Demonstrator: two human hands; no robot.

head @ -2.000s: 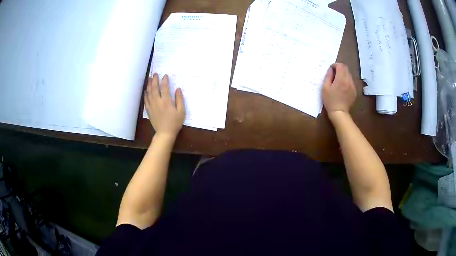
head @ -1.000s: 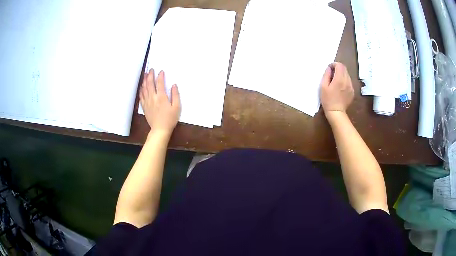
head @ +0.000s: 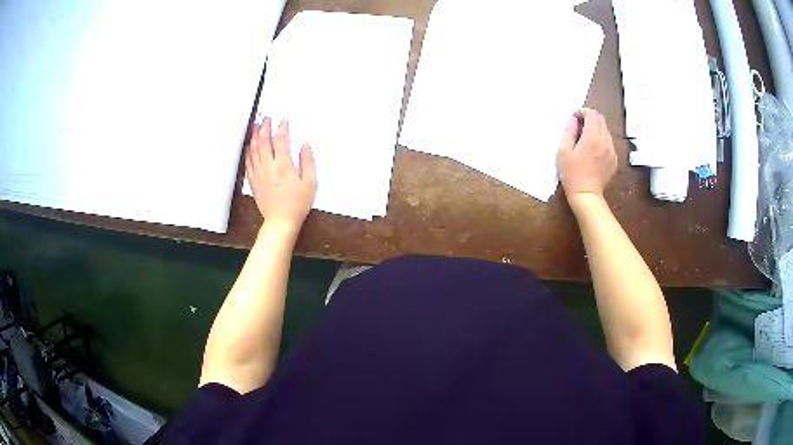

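A stack of white paper sheets [head: 348, 104] lies on the brown table left of centre, its print washed out by glare. My left hand [head: 280, 178] rests flat on its lower left part, fingers apart, holding nothing. A second stack of white sheets [head: 504, 87] lies tilted to the right of it, also too bright to read. My right hand [head: 589, 155] is curled at its lower right edge, thumb and fingers together. Whether the fingers pinch the paper edge cannot be told.
A wide white sheet [head: 113, 113] covers the table's left. At right lie a paper-wrapped roll [head: 668, 87] with a blue clip [head: 704, 171], a long white tube [head: 739, 130] and a clear plastic bag [head: 774, 191]. Teal fabric [head: 739, 348] is below the table edge [head: 522, 269].
The print on both stacks has washed out in brighter light. The curled edge of the wide left sheet now looks flatter. Both hands have stayed almost in place.
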